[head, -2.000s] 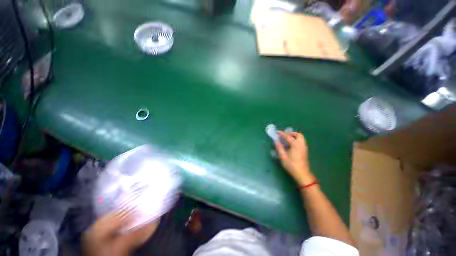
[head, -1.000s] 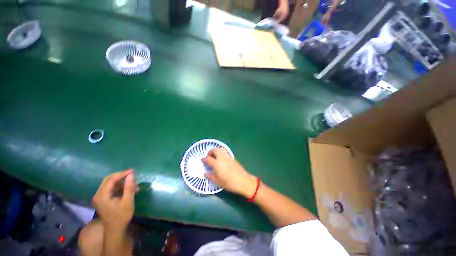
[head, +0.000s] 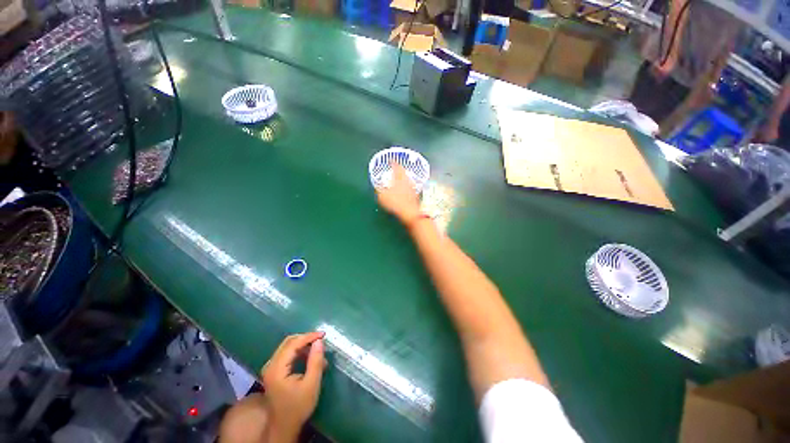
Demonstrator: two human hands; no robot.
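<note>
A white slotted fan guard (head: pixel 413 161) sits upright on the green belt (head: pixel 346 225), away from me. My right hand (head: pixel 399 197) is at its near side, fingers over the rim and inside; whether they grip it is hidden. Another white guard (head: pixel 624 279) lies on the belt at the right, and one (head: pixel 249 103) stands at the far left with a dark centre. My left hand (head: pixel 294 381) is low over the near edge, thumb and forefinger close together. Whether a small part is between them cannot be told.
A small blue-white ring (head: pixel 296 268) lies on the belt. A cardboard sheet (head: pixel 582 160) and dark block (head: pixel 440 83) lie beyond. A brown carton (head: pixel 723 420) is at lower right. Feeder bowl (head: pixel 30 251), black hoses and a red light (head: pixel 194 412) are at left.
The view has turned left. My right hand has left the nearby guard and reached out to a farther one. A guard now rests on the belt at the right. My left hand keeps its pinched shape.
</note>
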